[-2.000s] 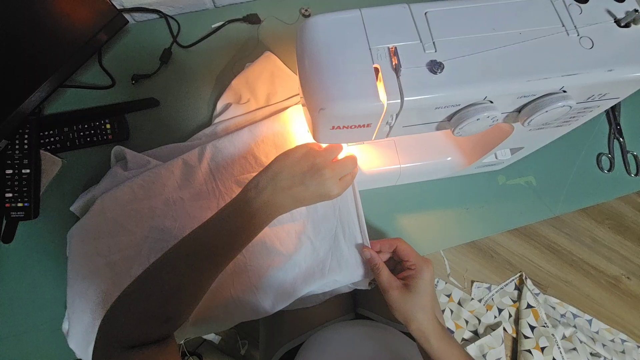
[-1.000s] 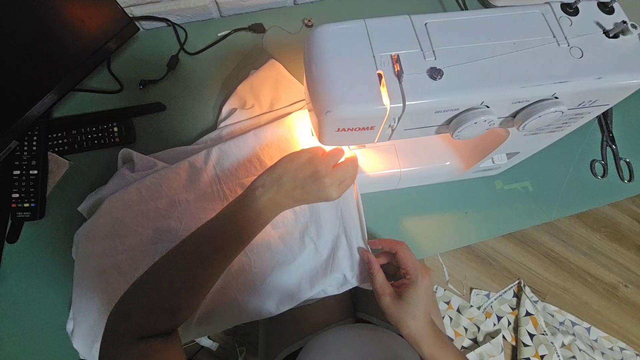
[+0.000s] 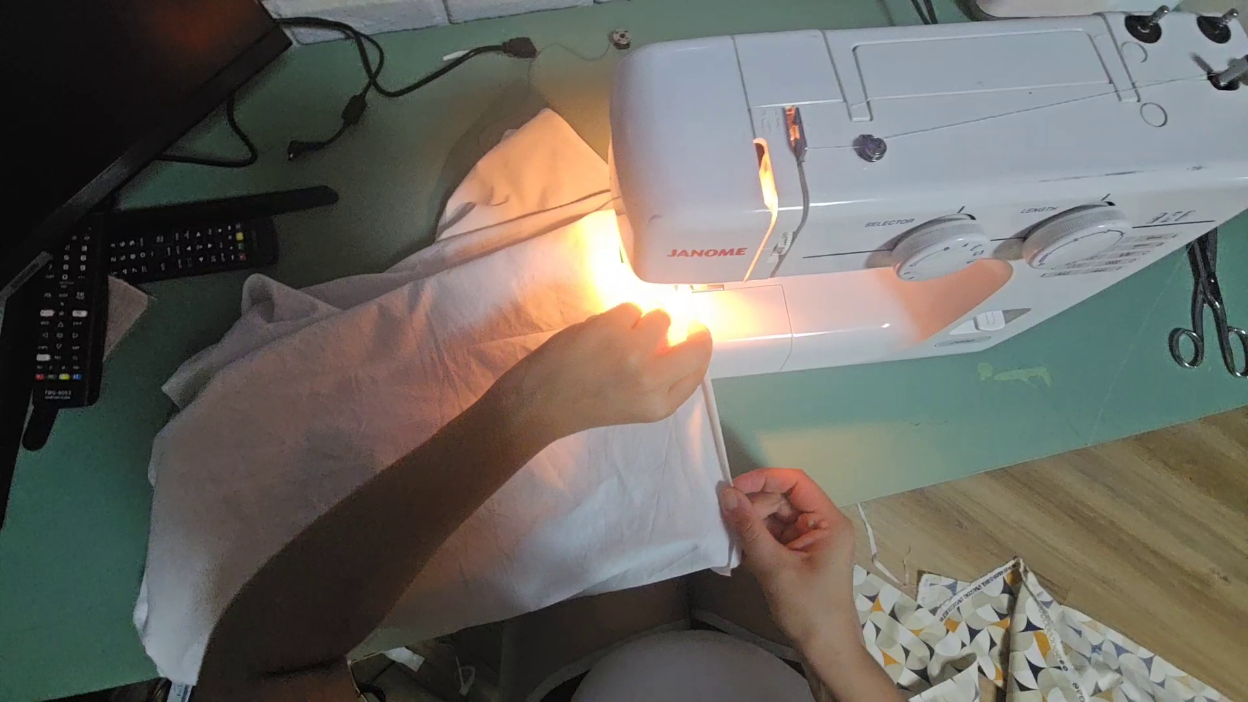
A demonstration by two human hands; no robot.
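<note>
White fabric [image 3: 390, 419] spreads over the table's left part and runs under the needle area of a white Janome sewing machine [image 3: 877, 195], whose lamp glares on it. My left hand [image 3: 624, 375] rests on the cloth just in front of the needle area, fingers bent down close together; glare hides the fingertips and the needle. Lower right, my right hand [image 3: 795, 526] pinches the folded right edge of the same fabric between thumb and fingers. The presser foot cannot be made out.
Black scissors [image 3: 1207, 312] lie at the table's right edge. Remote controls [image 3: 70, 322], black cables [image 3: 375, 78] and a dark screen [image 3: 107, 88] are on the left. A metal bobbin [image 3: 620, 39] lies behind the machine. Patterned fabric [image 3: 1014, 634] sits lower right, above the wooden floor.
</note>
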